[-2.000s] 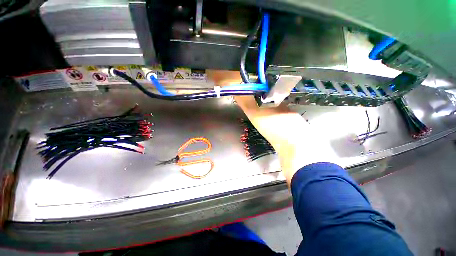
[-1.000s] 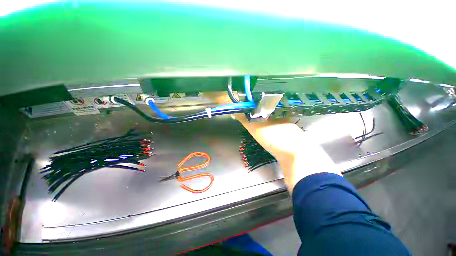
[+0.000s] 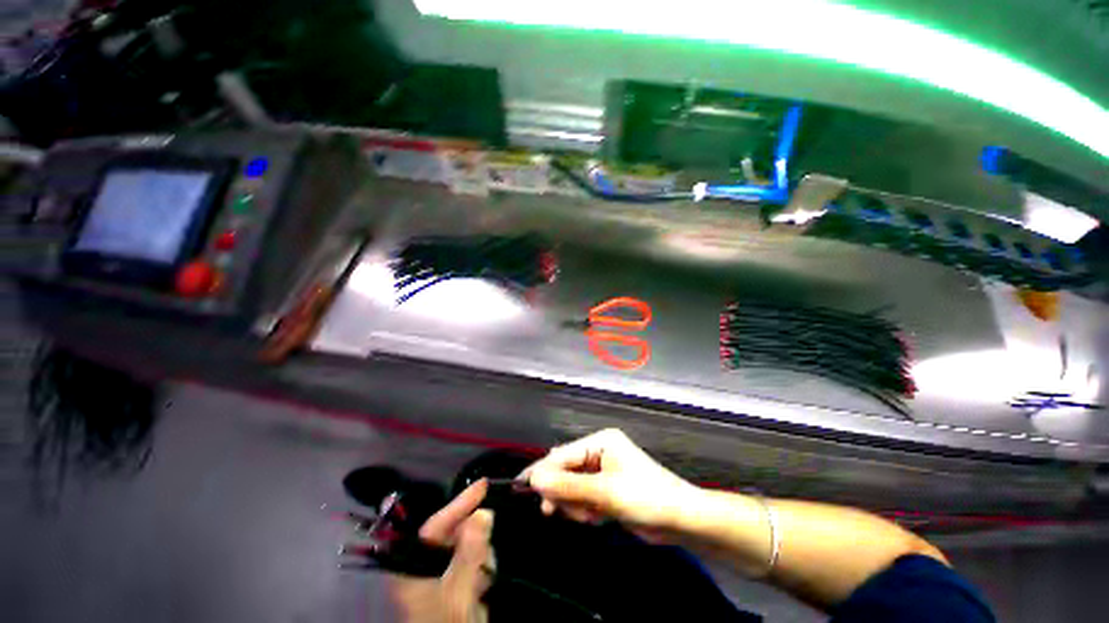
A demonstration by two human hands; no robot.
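Observation:
My right hand [image 3: 608, 481] is in front of the table's edge, its fingertips pinched on the end of a thin dark cable piece [image 3: 508, 484]. My left hand [image 3: 456, 554] is close beside it at the bottom, thumb and finger at the same cable piece; it is blurred and partly dark. Dark cable ends with some red [image 3: 387, 517] show left of my left hand; how they are held is unclear. On the steel table lie orange-handled scissors [image 3: 620, 334], a cable bundle [image 3: 474, 265] to their left and another cable bundle [image 3: 821, 347] to their right.
A control panel with a touchscreen [image 3: 148, 217] and red emergency stop [image 3: 195, 279] stands at the left. A brown-orange tool [image 3: 298, 321] lies beside it. Blue tubes [image 3: 788, 146] and a cable chain [image 3: 943, 237] run behind the table. Loose wires [image 3: 1056, 399] lie at the right. Dark cables [image 3: 91, 408] hang low left.
My right hand has come out from under the machine to in front of the table. My left hand has come into view. The view has swung left, showing the control panel.

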